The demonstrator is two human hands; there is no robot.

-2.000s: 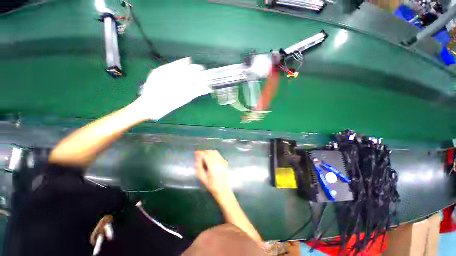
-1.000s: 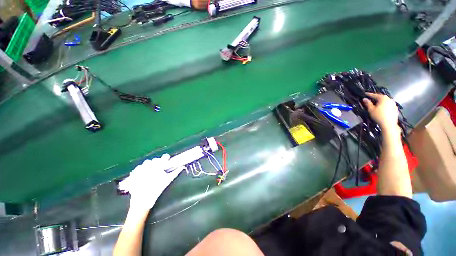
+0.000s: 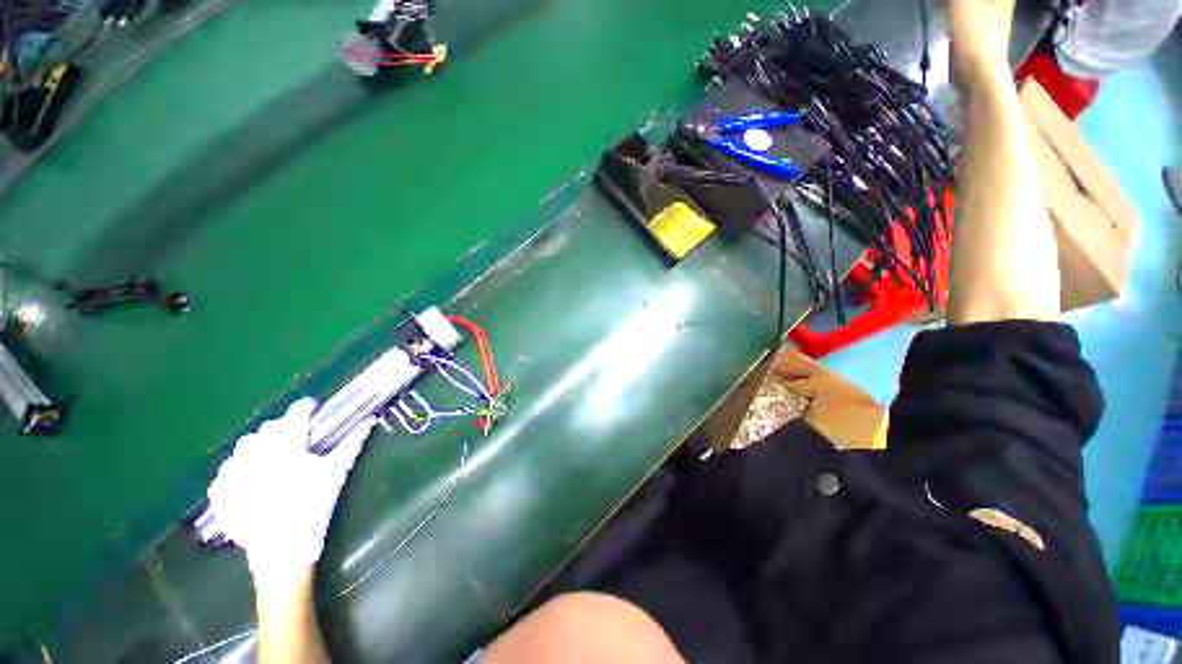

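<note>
My left hand (image 3: 279,493), in a white knit glove, is closed around a white and silver tubular unit (image 3: 370,396) lying on the dark-green bench. Red, white and blue lead wires (image 3: 482,350) come out of the unit's upper end and meet at a small circuit board (image 3: 493,411). My bare right hand (image 3: 981,23) is at the top edge of the picture, above the black cable pile (image 3: 856,117), and is cut off by that edge. A thin black cable hangs beside it. What its fingers do is hidden. A strand of solder wire (image 3: 412,533) lies below the unit.
A black box with a yellow label (image 3: 681,230) and blue-handled pliers (image 3: 765,145) are left of the cable pile. A red bin (image 3: 862,311) and cartons (image 3: 1082,208) are beyond the bench edge. Other units (image 3: 23,389) and a coiled cable (image 3: 117,297) lie on the green belt.
My right hand has moved off the cable pile, up and away to the top edge. My left hand still holds the unit on the bench. The view has turned and shifted right.
</note>
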